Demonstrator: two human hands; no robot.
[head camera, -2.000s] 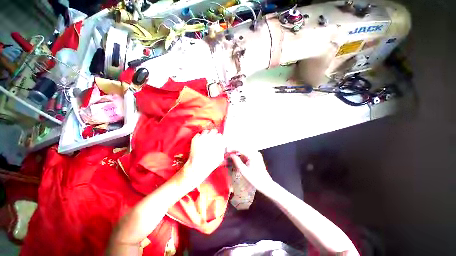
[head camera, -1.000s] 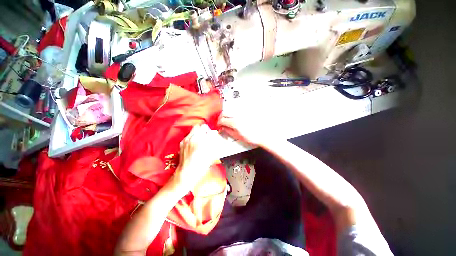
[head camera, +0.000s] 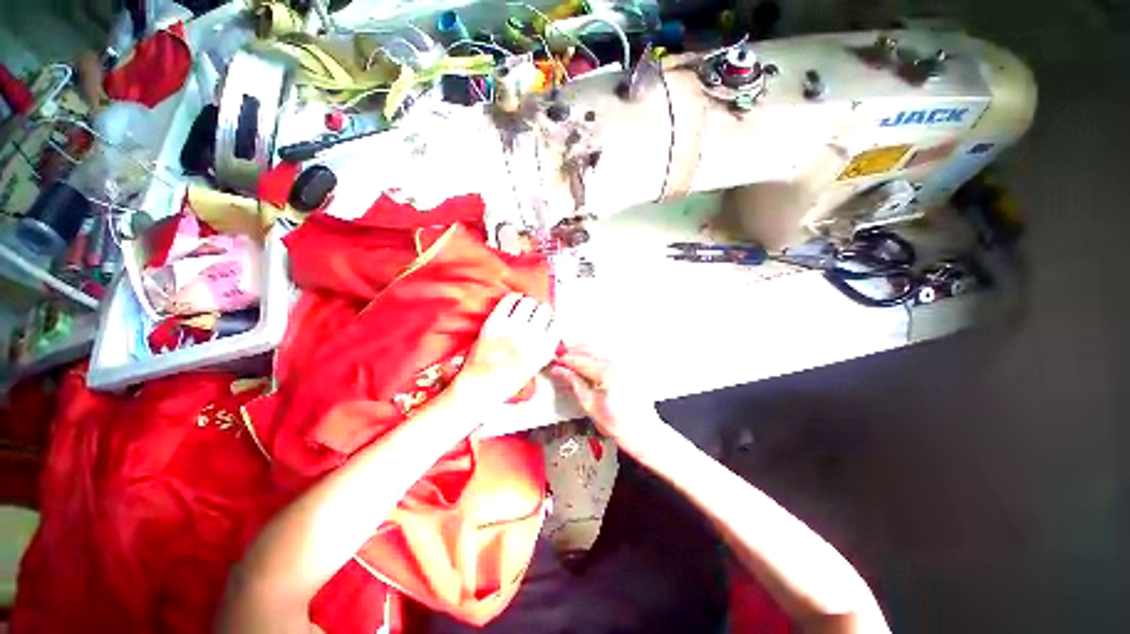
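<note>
A bright red shiny garment piece (head camera: 372, 310) with thin gold edging and gold embroidery (head camera: 428, 384) lies on the left of the white machine table and hangs over its front edge. Its upper right part reaches the needle area (head camera: 564, 233) of the cream-white sewing machine (head camera: 768, 118). My left hand (head camera: 512, 347) rests on the cloth, fingers pressing it. My right hand (head camera: 595, 384) is beside it at the table's front edge, its fingertips pinching the red cloth edge.
Scissors (head camera: 867, 263) and dark slim snips (head camera: 719, 253) lie under the machine arm. A pale tray (head camera: 112, 359) with pink and red scraps stands at left. More red garments (head camera: 149, 495) hang below it. A grey-white ring (head camera: 248, 112) and yellow-green strips (head camera: 353, 68) lie behind.
My right hand has moved from near the needle side back toward the table's front edge, beside my left hand. My left hand has shifted slightly up and right on the cloth.
</note>
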